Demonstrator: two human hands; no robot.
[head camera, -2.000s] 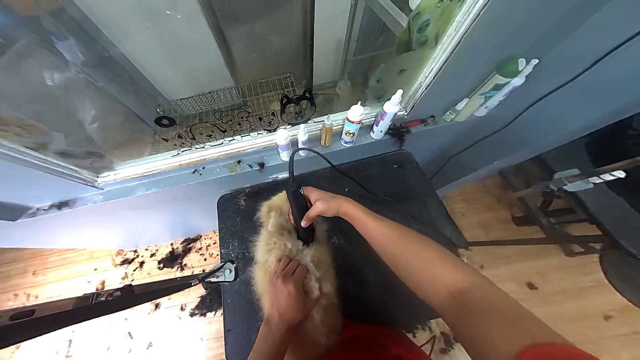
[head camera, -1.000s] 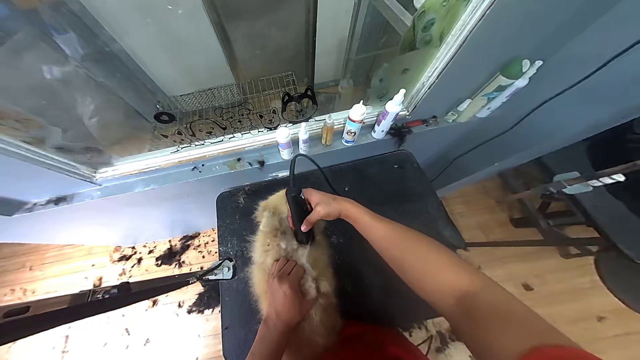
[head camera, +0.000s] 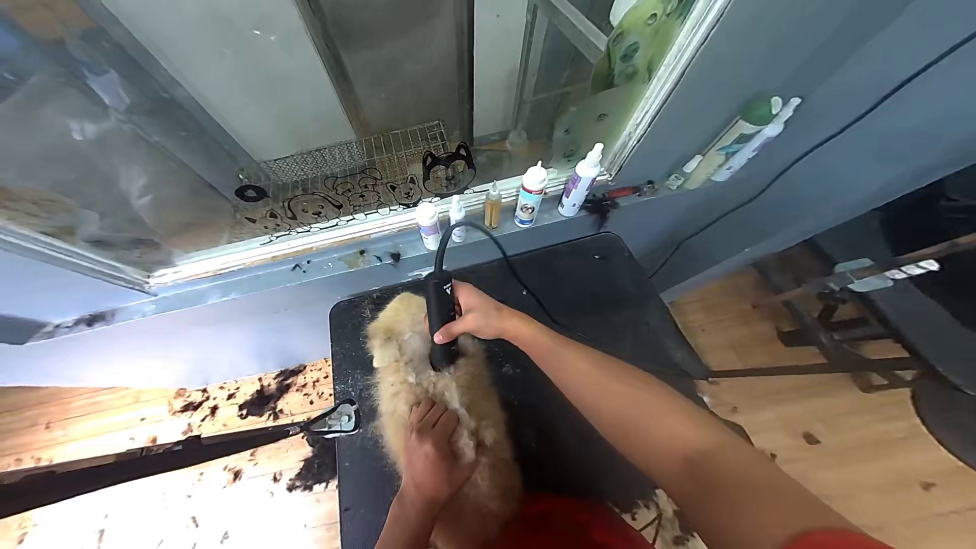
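A dog with fluffy cream fur (head camera: 484, 396) is on a black grooming table (head camera: 595, 282), its back toward the camera. In my right hand (head camera: 474, 311) is a black corded electric clipper (head camera: 441, 313), its lower end against the fur of the upper back. The clipper's cord loops up from its top and trails over the table to the right. My left hand (head camera: 436, 446) rests on the dog's back below the clipper, fingers curled against the fur; whether they pinch fur is hidden. A paler strip of fur runs along the middle of the back.
Several bottles, among them a white spray bottle (head camera: 581, 181), stand on the window ledge (head camera: 335, 259) beyond the table. A metal grooming arm (head camera: 152, 465) with its clamp (head camera: 343, 419) is at the left edge. Dark hair clumps (head camera: 271, 393) lie on the wooden floor.
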